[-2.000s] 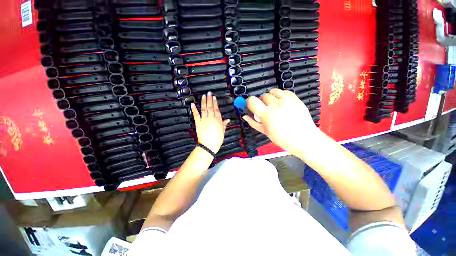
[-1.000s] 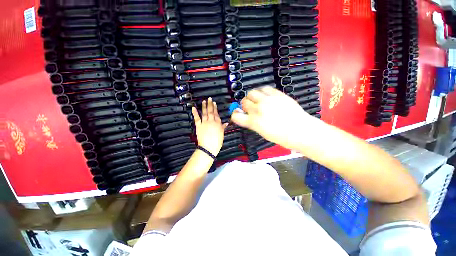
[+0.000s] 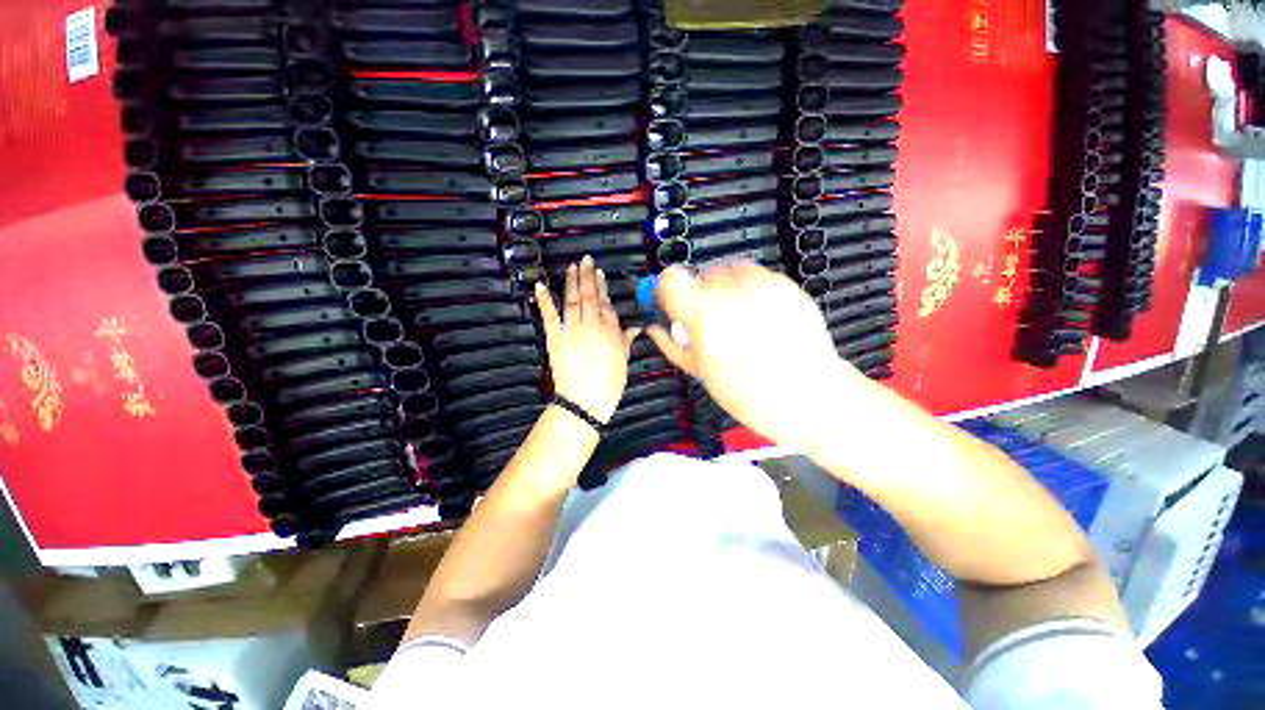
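Note:
Black plastic handles with ring-like ends lie side by side in several columns on a red printed sheet. My left hand lies flat, palm down, on the handles of a middle column, fingers pointing away, a dark beaded band on the wrist. My right hand is just to its right, closed around a small blue-handled tool. Only the blue end shows beside the thumb and fingers. The tool's tip and its contact with the handles are hidden.
Two separate handle columns lie at the right. An open brown-yellow parts box is cut off by the top edge. A blue mesh crate and a pale grey crate stand below the table at the right. Cartons are at the lower left.
My right hand has shifted slightly around the same spot with the blue tool. My left hand stays on the handles. The parts box has come into view at the top.

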